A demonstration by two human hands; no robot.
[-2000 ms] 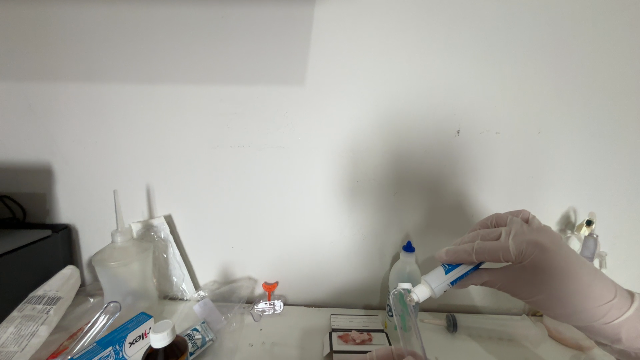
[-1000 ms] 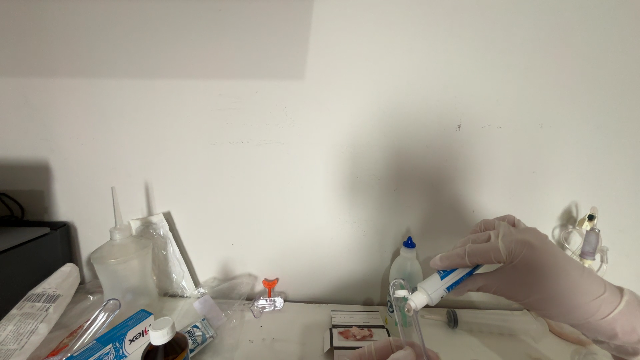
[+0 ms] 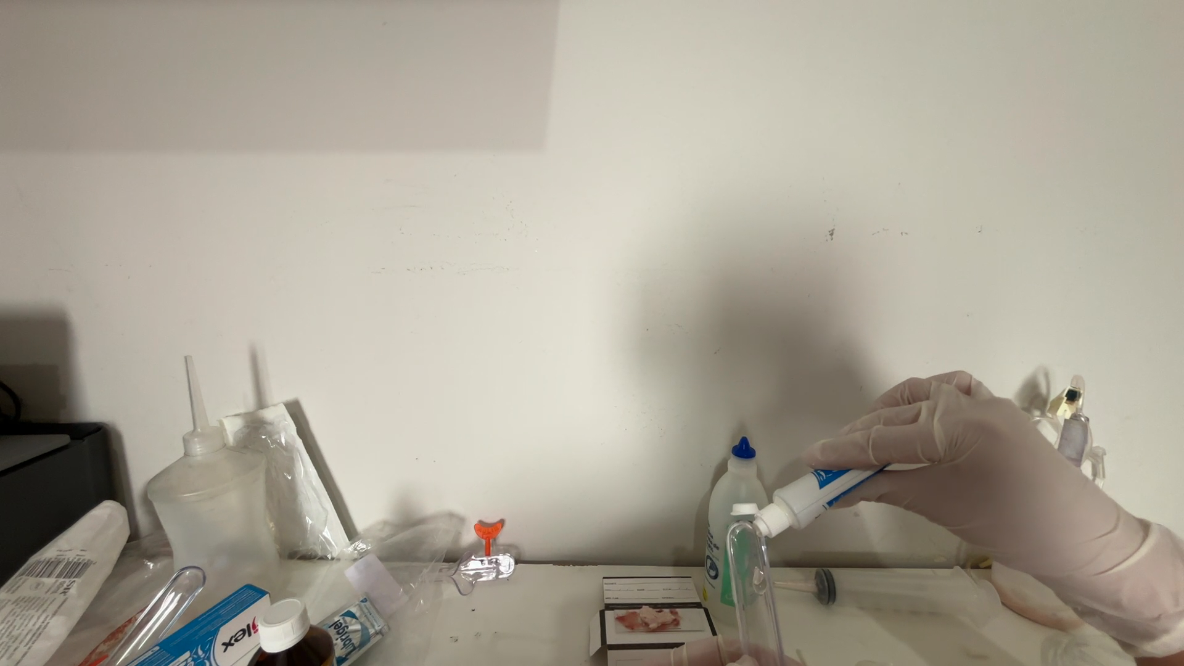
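My right hand (image 3: 953, 462), in a pale glove, grips a white and blue squeeze tube (image 3: 823, 495), tilted down to the left. The tube's mouth touches or nearly touches the rounded top of a clear plastic piece (image 3: 754, 583). My left hand (image 3: 708, 651), gloved and mostly cut off by the bottom edge, is at the lower part of that clear piece and seems to hold it upright. Behind them stands a clear bottle with a blue tip (image 3: 735, 490). Just left lies a card with a picture (image 3: 647, 618).
A large syringe (image 3: 888, 592) lies at right. Toward the left are a squeeze bottle with a long nozzle (image 3: 213, 499), a brown bottle with a white cap (image 3: 285, 629), a blue and white box (image 3: 208, 634), wrapped packages (image 3: 69, 573) and a small orange-topped item (image 3: 488, 546). A wall rises behind.
The tube in my right hand has moved slightly from the position of two seconds ago and remains at the clear piece's top. Both hands keep their hold.
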